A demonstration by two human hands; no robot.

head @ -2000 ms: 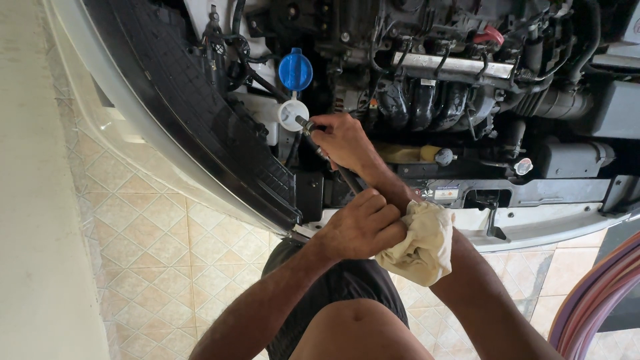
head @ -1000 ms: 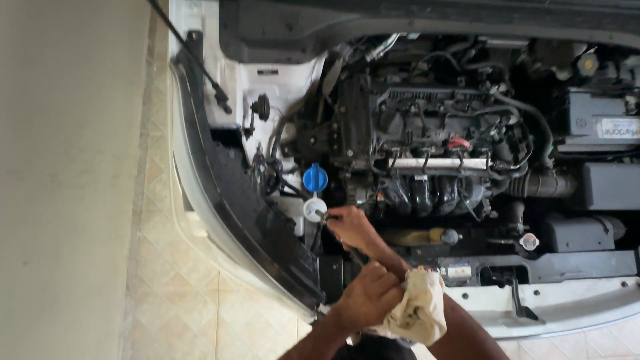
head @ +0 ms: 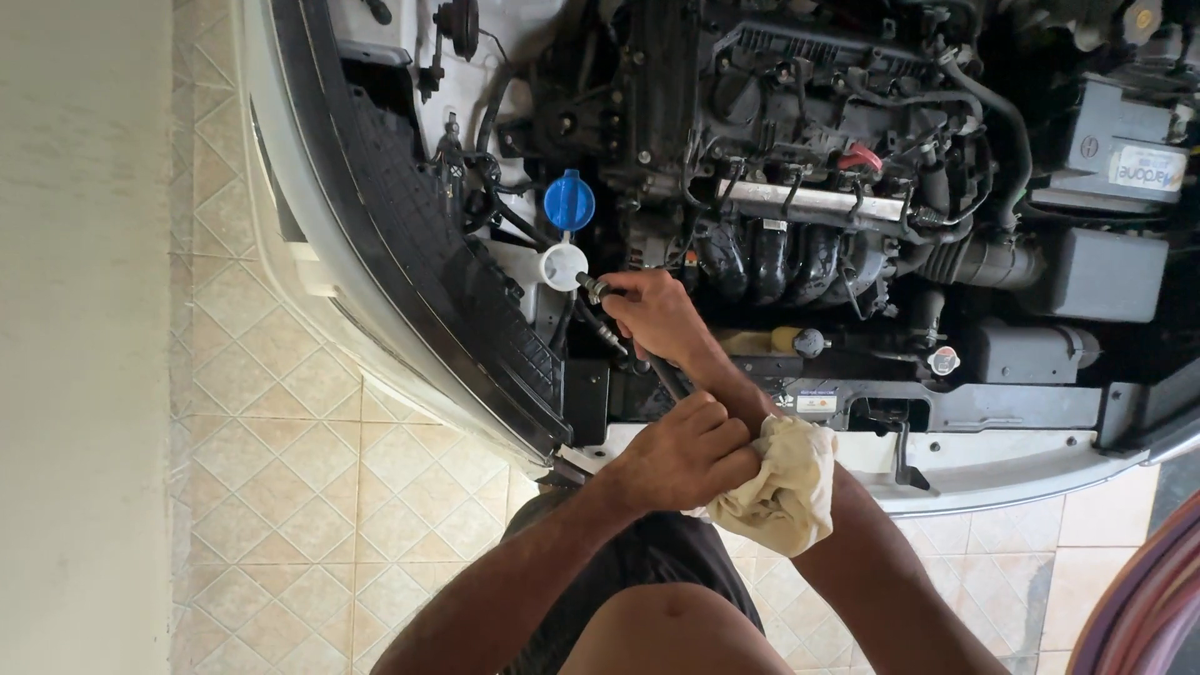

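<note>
My right hand (head: 656,314) grips a dark hose (head: 669,379) near its metal-clamped end, at the mouth of a white filler neck (head: 565,267). The hose tip touches or overlaps the lower right rim; how far it reaches inside I cannot tell. Above the neck, its blue cap (head: 569,202) stands flipped back. Lower along the hose, my left hand (head: 689,455) is closed around it. A bunched cream cloth (head: 783,487) lies against the left fingers and my right forearm. Part of the hose is hidden by my hands.
The car's engine (head: 797,112) fills the upper middle. A dark radiator cap with yellow neck (head: 797,341), a battery (head: 1106,155) and a black air box (head: 1111,274) are to the right. The white front edge (head: 994,459) crosses below. Coiled hose (head: 1144,600) lies at lower right.
The view has shifted noticeably. Both hands have kept their grip on the hose at the filler neck, and the blue cap has stayed flipped back.
</note>
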